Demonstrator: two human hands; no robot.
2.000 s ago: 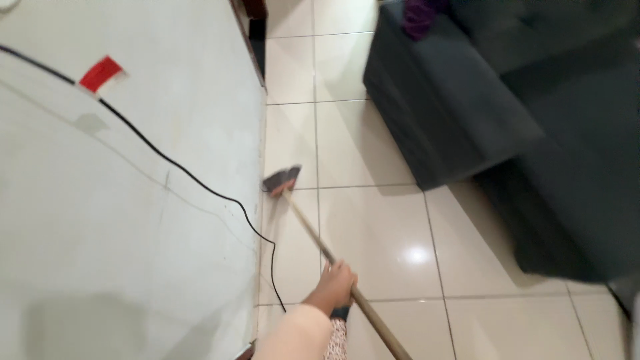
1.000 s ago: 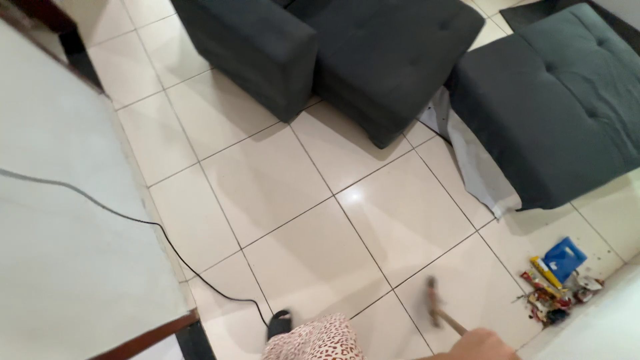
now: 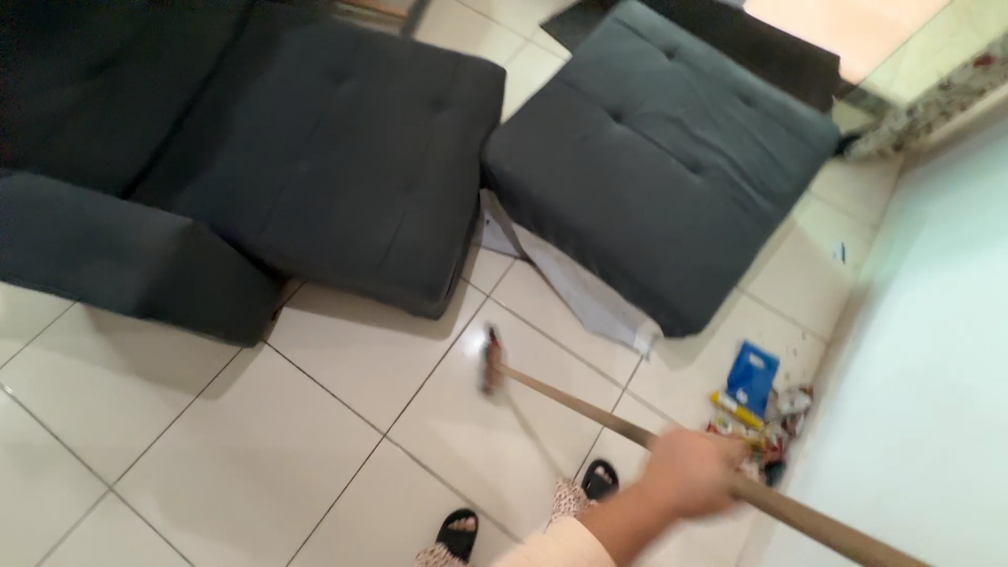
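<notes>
My left hand [image 3: 689,472] is closed around the wooden handle of a broom [image 3: 579,403] at lower right, its forearm rising from the bottom edge. From the hand the handle runs up and left to a small, blurred reddish-brown and dark head [image 3: 491,362] low over or on the pale floor tiles. The handle's other end leaves the view at the lower right. My right hand is not in view. A heap of litter [image 3: 776,429], with a blue packet [image 3: 753,378] and a yellow wrapper [image 3: 737,410], lies right of the broom head, beside the wall.
A dark grey sofa [image 3: 331,165] fills the upper left. Right of it stands a dark tufted seat section [image 3: 654,165] with pale fabric hanging from its edge. A white wall [image 3: 929,354] bounds the right side. My feet, in black sandals [image 3: 457,535], are at the bottom.
The view has swung right, away from the wall with the black cable. The broom head was beside that wall two seconds ago; now it is over open tiles near the sofa sections.
</notes>
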